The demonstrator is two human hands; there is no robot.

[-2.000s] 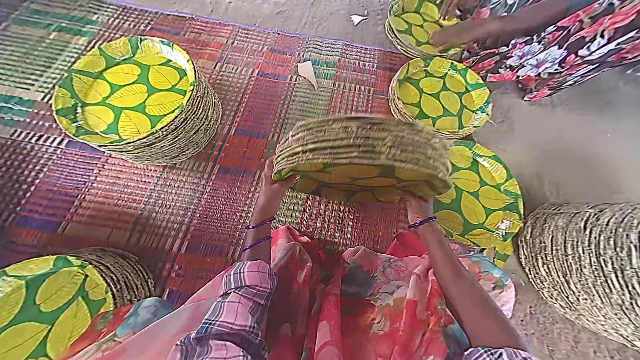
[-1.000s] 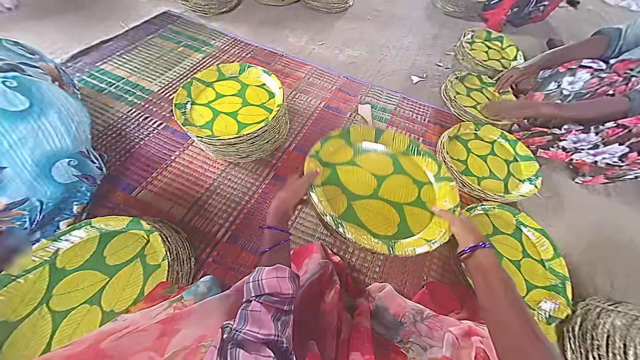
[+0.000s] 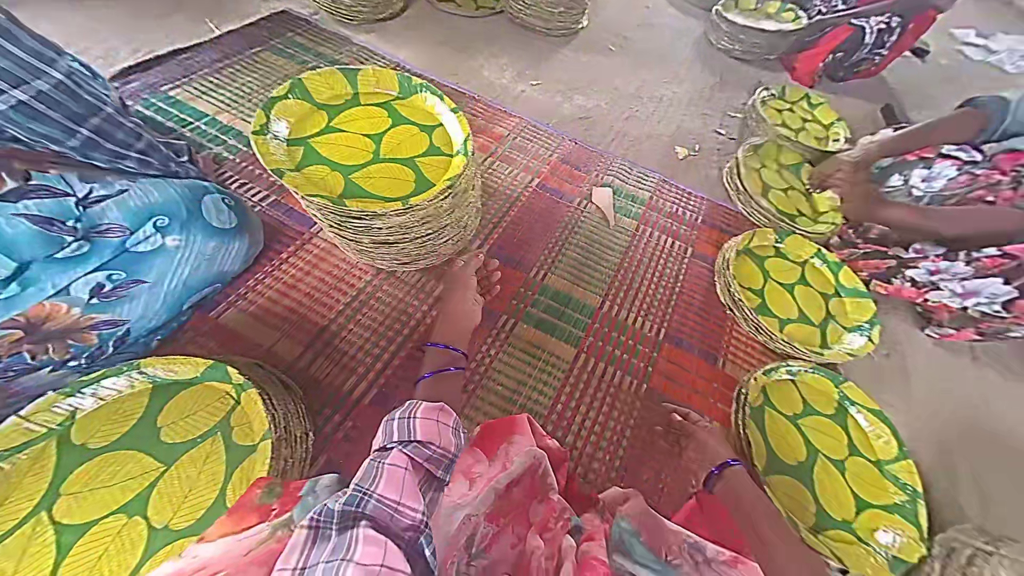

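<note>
A tall stack of round plates [image 3: 364, 144], green with yellow leaf prints and rough, fibrous edges, stands on the woven mat. Just below its lower right side is my left hand [image 3: 470, 280], fingers curled and holding nothing that I can see; whether it touches the stack is unclear. My right hand [image 3: 694, 438] is low over the mat, blurred and empty, fingers apart. Beside it on the right leans a stack of the same plates [image 3: 832, 464], with another stack [image 3: 800, 296] behind it. A large stack [image 3: 136, 456] fills the lower left.
The striped woven mat [image 3: 552, 312] bears a small pale scrap [image 3: 604, 205]. At the right, another person's hands [image 3: 852, 180] touch a plate stack [image 3: 788, 188]. Someone in blue floral cloth [image 3: 120, 256] sits at the left. More stacks [image 3: 548, 12] stand on the floor beyond the mat.
The plates held between my hands one second ago are out of them. My hands have moved apart, the left one to beside the tall stack on the mat, which now looks taller.
</note>
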